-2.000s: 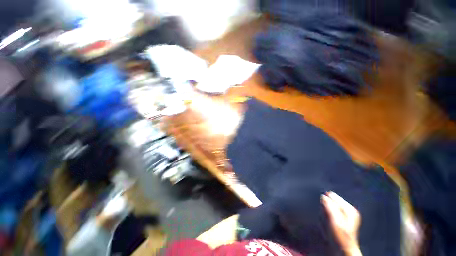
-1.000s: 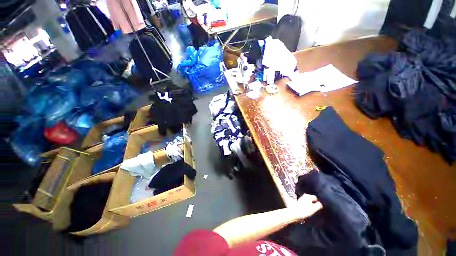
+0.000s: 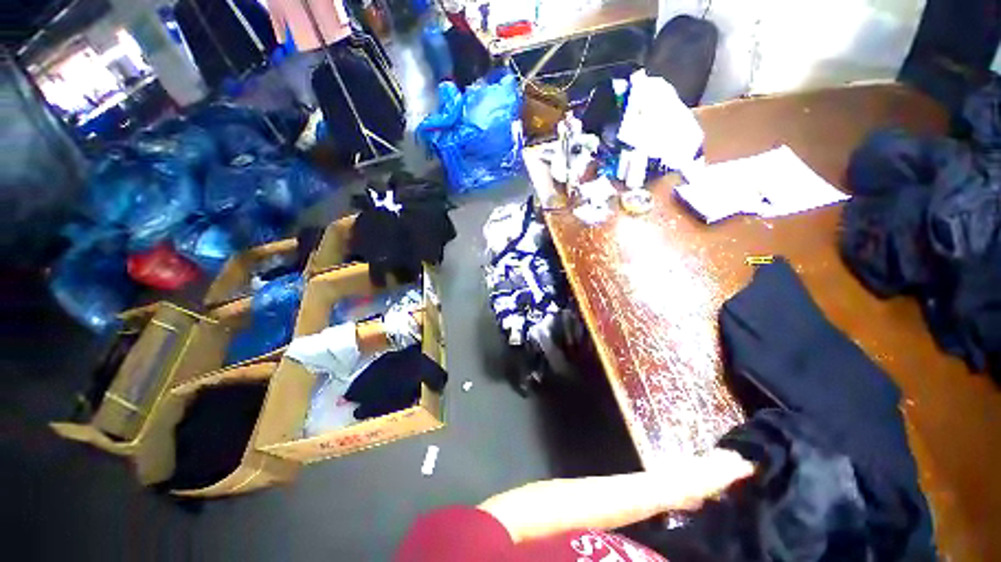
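Note:
A dark jacket (image 3: pixel 814 362) lies on the brown wooden table, a matte sleeve-like part stretched towards the back and shiny, wrinkled lining (image 3: pixel 818 489) bunched nearer me. My left hand (image 3: pixel 727 470) is at the left edge of the bunched cloth, bare and blurred, its fingers partly hidden against the dark fabric; the frame does not show clearly whether they grip it. My right hand is not in view. A small yellow tool (image 3: pixel 760 260) lies on the table just beyond the far end of the jacket.
White paper (image 3: pixel 763 184) lies at the back of the table (image 3: pixel 659 362), with a tape roll (image 3: pixel 636 201) and clutter at its far left corner. A dark garment pile (image 3: pixel 928 220) is at the right. Cartons (image 3: pixel 351 439) and blue bags (image 3: pixel 165 181) stand on the floor at left.
The view has shifted, so the table sits further right. My left hand has moved a little further in over the jacket, and the lining beside it is bunched differently.

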